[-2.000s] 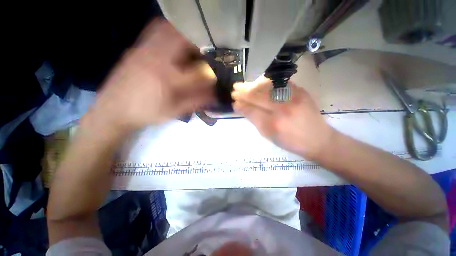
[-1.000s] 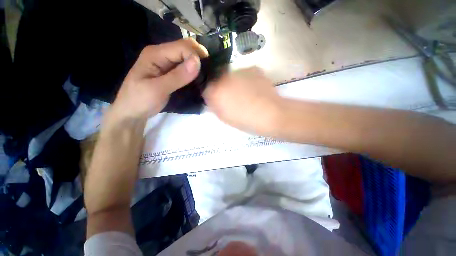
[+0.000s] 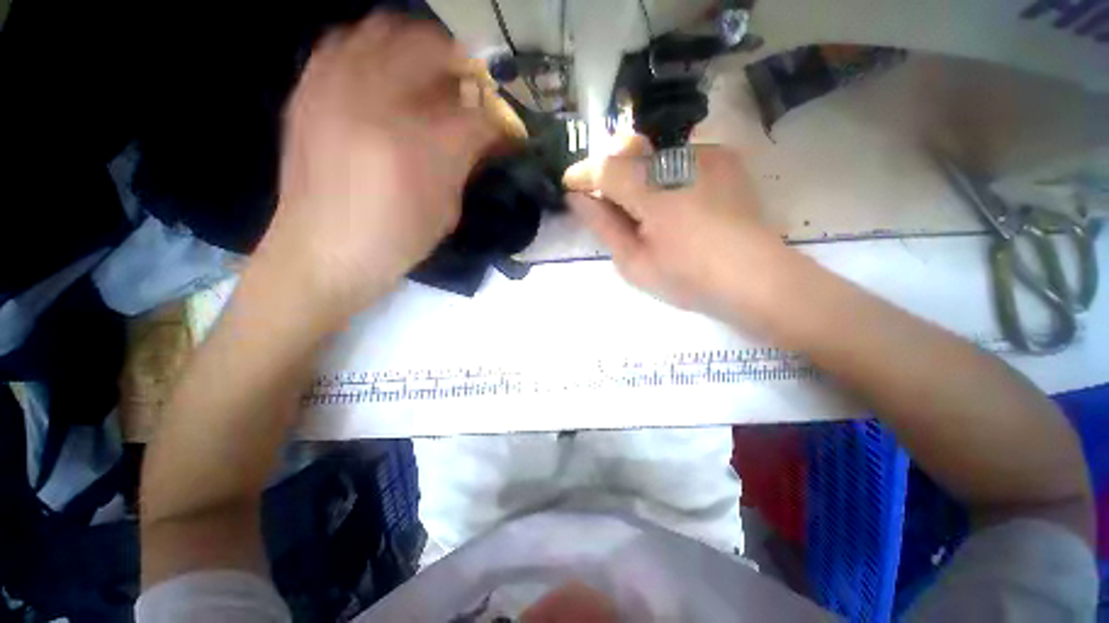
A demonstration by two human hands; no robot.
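The black garment (image 3: 487,225) lies bunched at the needle area and heaps up to the left. My left hand (image 3: 377,146) is on the black cloth left of the needle, blurred, with its fingers curled at the cloth. My right hand (image 3: 687,225) is right of the needle, its fingertips together at the edge of the cloth; whether they pinch it is unclear. The sewing machine (image 3: 839,37) stands above, with its lamp glare over the needle. The thread tension dial (image 3: 673,166) shows in front of my right hand.
Fabric scissors (image 3: 1034,280) lie at the right. A small dark box (image 3: 821,79) lies behind the dial. The ruler strip (image 3: 547,375) runs along the table edge. A blue plastic basket (image 3: 857,517) stands below at right. Pale grey lining (image 3: 146,274) lies in the left heap.
Compared with one second ago, the view has shifted and shows more of the machine head. My left hand has turned flatter over the cloth, and my right hand's fingers now point to the needle.
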